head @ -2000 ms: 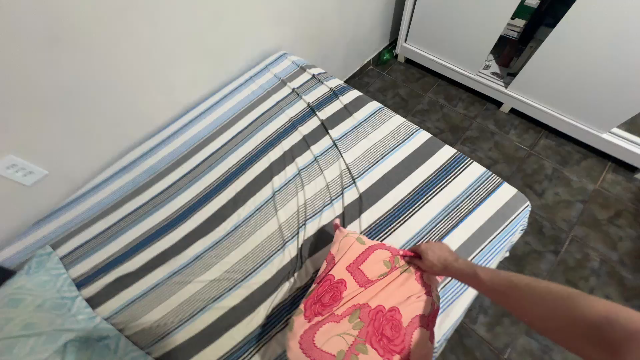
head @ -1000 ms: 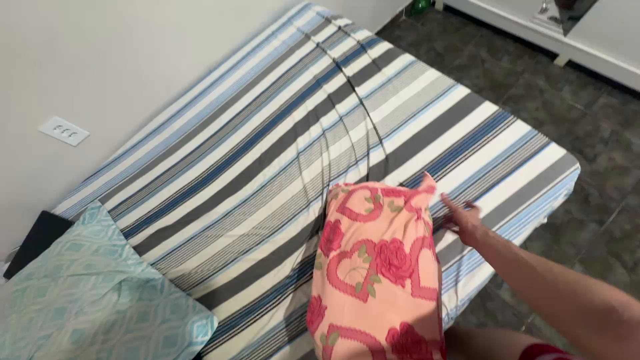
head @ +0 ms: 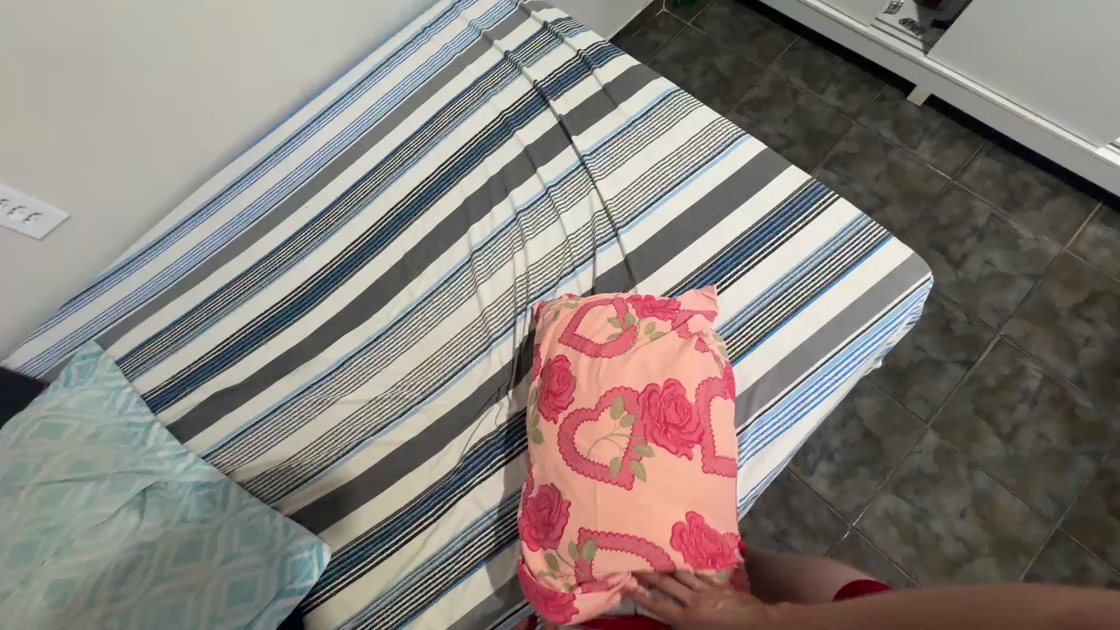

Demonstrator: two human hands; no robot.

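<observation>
A pink pillow with red roses and hearts (head: 630, 437) lies on a bed with a striped sheet (head: 420, 262), close to the bed's right side. At the pillow's lower end my right hand (head: 691, 599) rests with its fingers spread over the fabric edge; whether it grips the cloth is unclear. A sliver of skin (head: 527, 623) shows by the pillow's bottom left corner, perhaps my left hand, mostly out of frame. A light teal patterned pillow (head: 149, 499) lies at the lower left of the bed.
The wall with a white socket plate (head: 31, 212) runs along the bed's left side. Dark floor tiles (head: 980, 350) extend on the right, up to a white cabinet with sliding doors (head: 1024, 79). A dark object (head: 16, 394) is partly hidden behind the teal pillow.
My right hand has moved from the pillow's upper right corner to its lower end. The floral pillow, earlier held by that corner, now lies flatter and straighter on the bed.
</observation>
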